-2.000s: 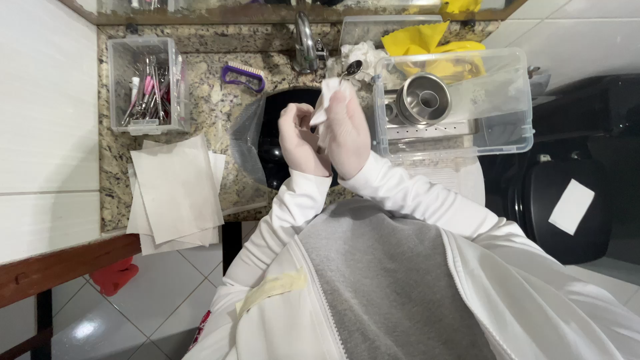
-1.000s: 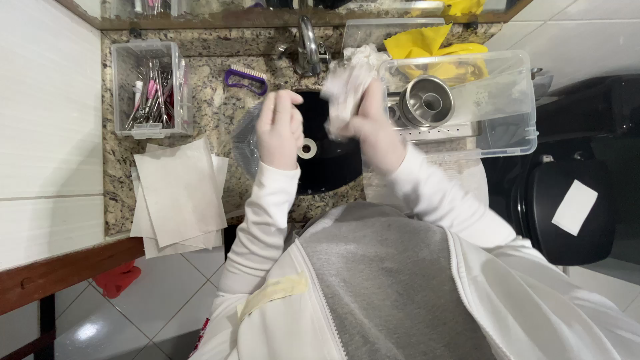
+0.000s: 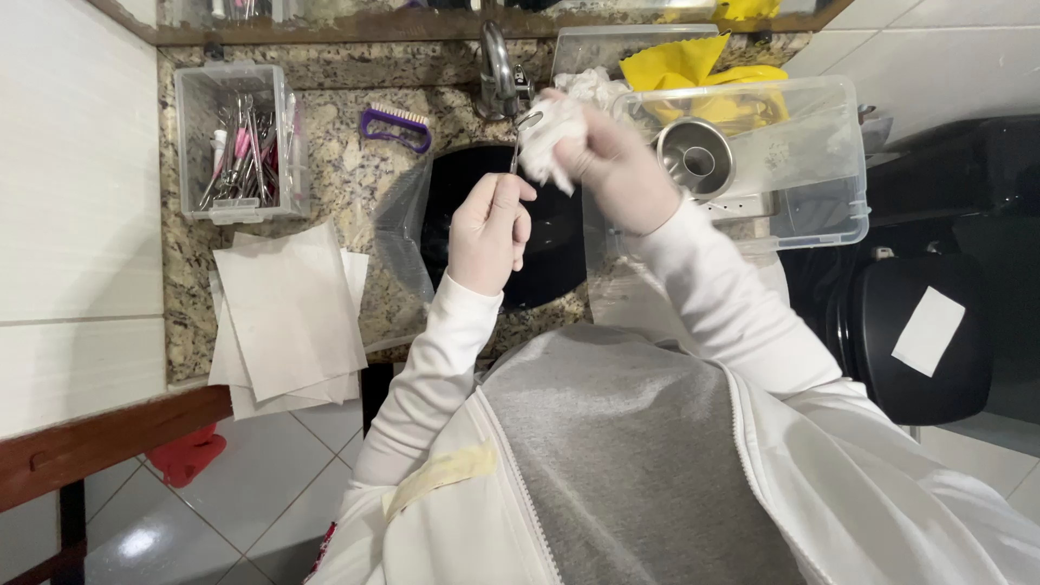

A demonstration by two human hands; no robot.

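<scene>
My left hand (image 3: pixel 487 231) is closed around the handle of a slim metal tool (image 3: pixel 516 150) with a small rounded end, which looks like a dental mirror and points up toward the faucet. Crumpled white tissue (image 3: pixel 552 138) is gripped in my right hand (image 3: pixel 621 166), somewhat blurred, just right of the tool's end. Both hands are over the black basin (image 3: pixel 544 244). Another wad of white tissue (image 3: pixel 591 85) lies beside the clear plastic lid behind my right hand.
Left on the granite counter (image 3: pixel 333 179) are a clear bin (image 3: pixel 191 146) of metal instruments, a purple brush (image 3: pixel 398 130) and paper sheets (image 3: pixel 284 317). A chrome faucet (image 3: pixel 496 69) rises behind the basin. At right, a clear tub (image 3: pixel 821 162) adjoins a steel cup (image 3: pixel 695 158) and yellow gloves (image 3: pixel 691 69).
My hands were close together two seconds ago; now they are apart, the tissue in my right hand beside the tool. The tool stands upright from my left hand, which has shifted right since one second ago.
</scene>
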